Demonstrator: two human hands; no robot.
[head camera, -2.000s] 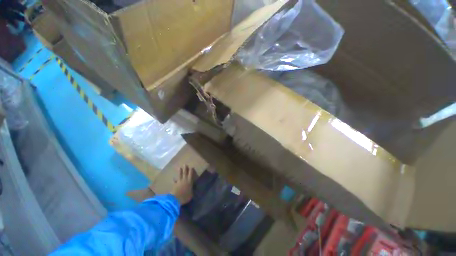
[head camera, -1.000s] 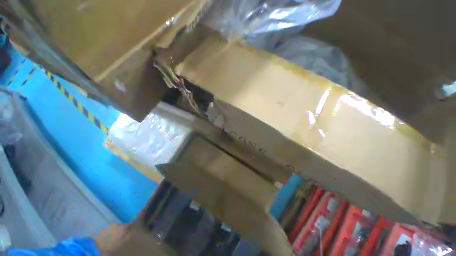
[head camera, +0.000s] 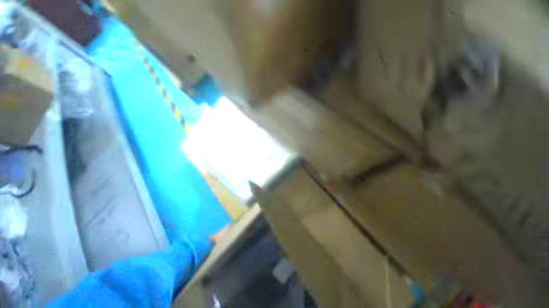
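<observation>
The frame is blurred. My left hand (head camera: 221, 233) shows only as a small patch of skin beyond the blue sleeve, at the near left edge of an open brown carton (head camera: 310, 246). The fingers are hidden, so their grip cannot be told. Dark packets (head camera: 247, 274) with a small pale label lie inside the carton, below its raised flap. My right hand is not in view.
Large brown cartons (head camera: 385, 198) fill the upper right. A bright white, film-like surface (head camera: 241, 150) lies beyond the open carton. Grey bins (head camera: 111, 198) stand at left, beside blue floor with a yellow-black line. Small red parts (head camera: 469, 299) show at bottom right.
The view has shifted and blurred. My left hand went from spread over the carton to its left edge, and now shows less. The red trays have mostly left the picture; the large cartons look different.
</observation>
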